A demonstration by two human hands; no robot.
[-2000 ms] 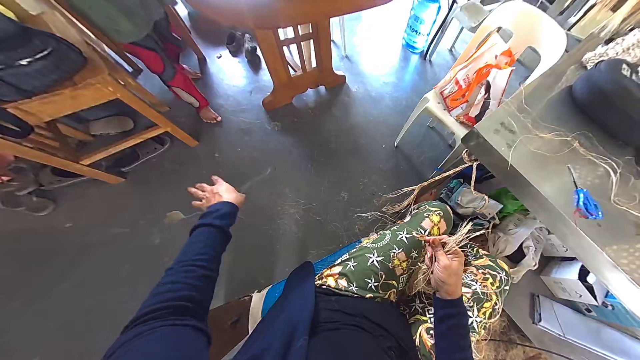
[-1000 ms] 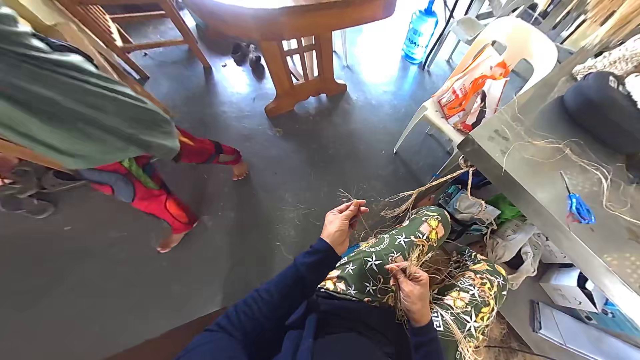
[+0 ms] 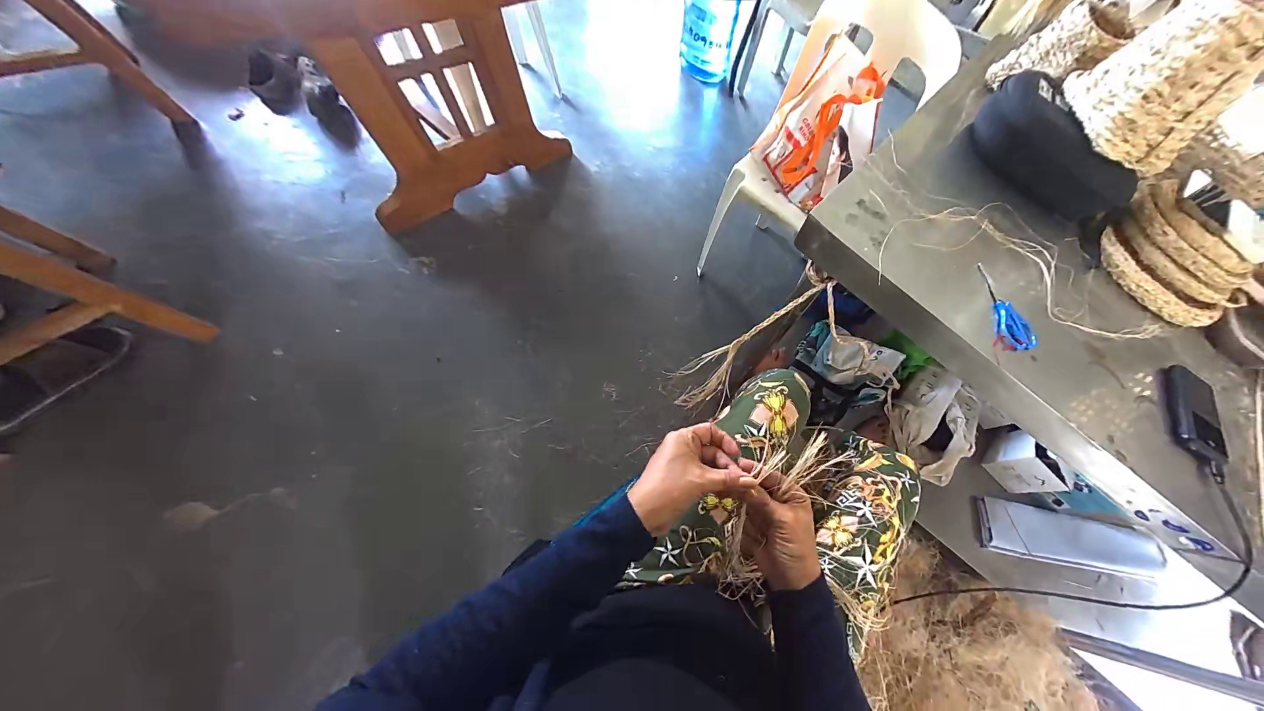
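Over my lap, my left hand [image 3: 691,474] and my right hand [image 3: 782,528] meet at the fingertips around a bundle of tan plant fibre strands [image 3: 812,462]. Loose ends fan out above my right hand, and more strands hang below it across the patterned green trousers [image 3: 864,494]. The left fingers pinch strands close to the right thumb; exactly which ones is too small to tell. A braided fibre cord [image 3: 755,331] is tied at the corner of the grey table [image 3: 918,286], its frayed end hanging near my knee.
Blue-handled scissors [image 3: 1012,326], a black power bank [image 3: 1195,415] with a cable, woven coils [image 3: 1165,262] and a black cap-like item [image 3: 1052,148] lie on the table. Plastic bags and a fibre heap [image 3: 973,642] are beneath or beside it. A white chair [image 3: 913,44] holds a bag.
My left hand, stretched out to the left two seconds ago, has come in to meet my right hand at the fibres. The person walking at the left has gone out of view.
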